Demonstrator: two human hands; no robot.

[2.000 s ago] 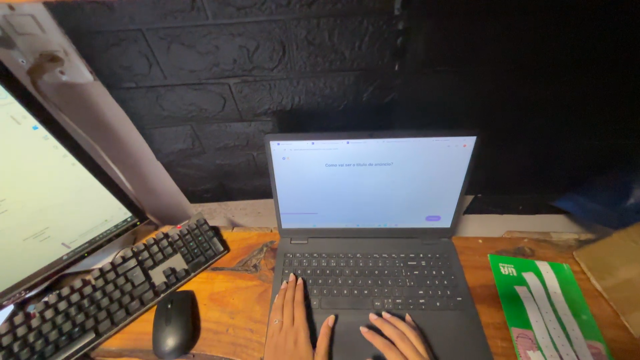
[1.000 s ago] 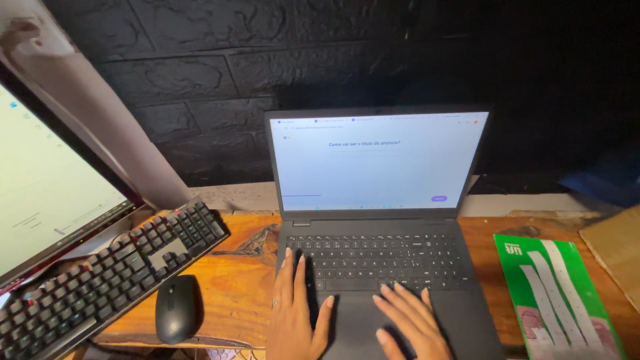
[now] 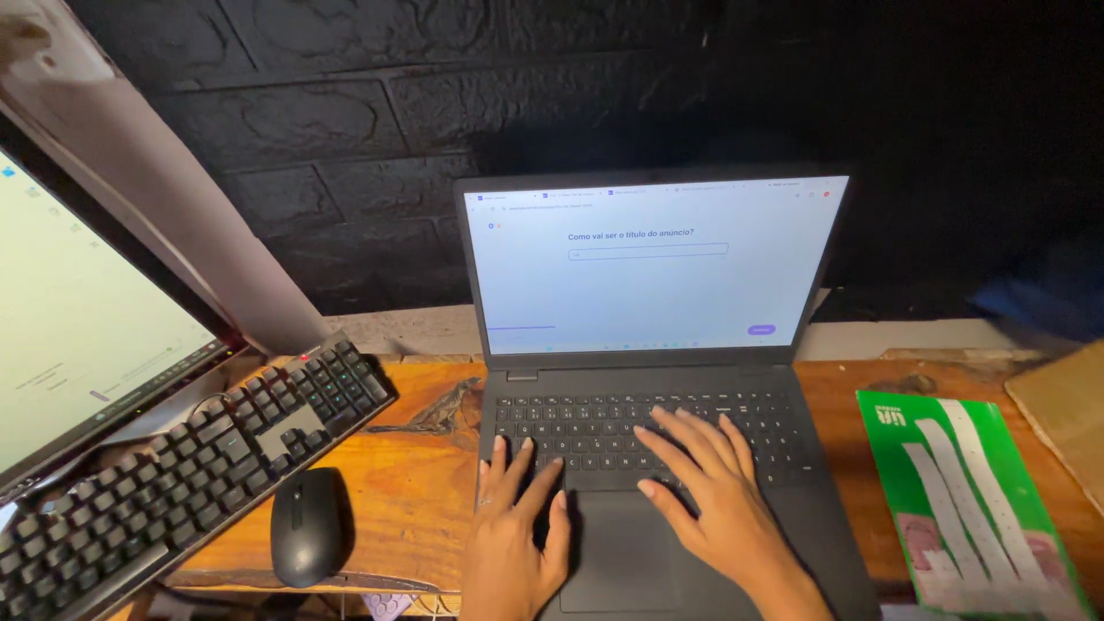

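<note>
A dark laptop (image 3: pixel 621 552) lies unfolded on a wooden desk, its lit screen (image 3: pixel 647 293) showing a page with a text box. Over the left side of its keyboard rests my left hand (image 3: pixel 517 535), fingers apart, with a ring on one finger. My right hand (image 3: pixel 711 492) spreads over the right half of the keys, its thumb near the space bar. Neither hand holds anything. Whether the fingertips press any keys cannot be told.
Left of the laptop are a black mouse (image 3: pixel 306 526), a mechanical keyboard (image 3: pixel 198 457) and a lit monitor (image 3: pixel 78 310). To the right lies a green card (image 3: pixel 888 431) with pale strips, beside a cardboard piece (image 3: pixel 1065 414). A dark brick-patterned wall (image 3: pixel 328 121) stands behind.
My right hand has moved from the touchpad area up over the right half of the keys. A text box now shows on the laptop screen. My left hand stays at the left keys.
</note>
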